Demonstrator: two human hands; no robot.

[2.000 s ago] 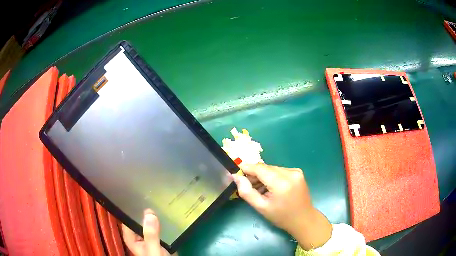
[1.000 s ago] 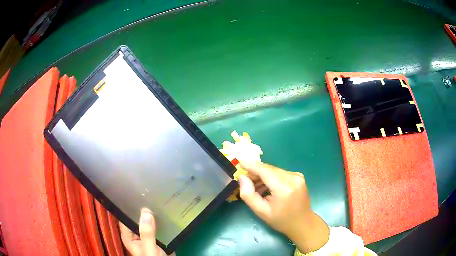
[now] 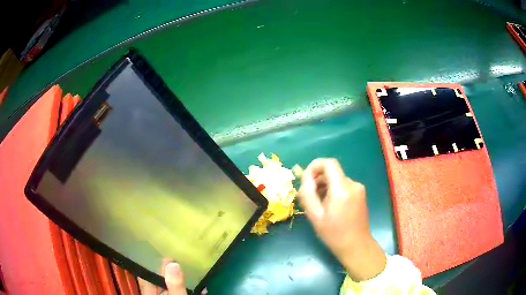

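A display panel (image 3: 147, 173) is held tilted, its silver-grey back with black frame facing me. My left hand (image 3: 167, 281) grips its lower edge, thumb on the back; the fingers behind it are hidden. My right hand (image 3: 334, 204) is off the panel, to the right of its corner, thumb and forefinger pinched together. A small pale yellow bit, seemingly tape, shows at the fingertips. A crumpled pale yellow tape pile (image 3: 277, 187) lies on the bench between the panel corner and my right hand.
A stack of orange-red foam trays (image 3: 29, 190) stands at the left, partly behind the panel. At the right, a foam tray (image 3: 447, 201) holds a black panel (image 3: 429, 122) with yellow tape tabs around its edges. Another tray's edge shows at the far right. The bench mat (image 3: 277, 63) is glossy green.
My right hand has moved off the panel's corner to the right, with its fingertips beside the pile. The panel has shifted slightly left and tilted, and its back looks darker.
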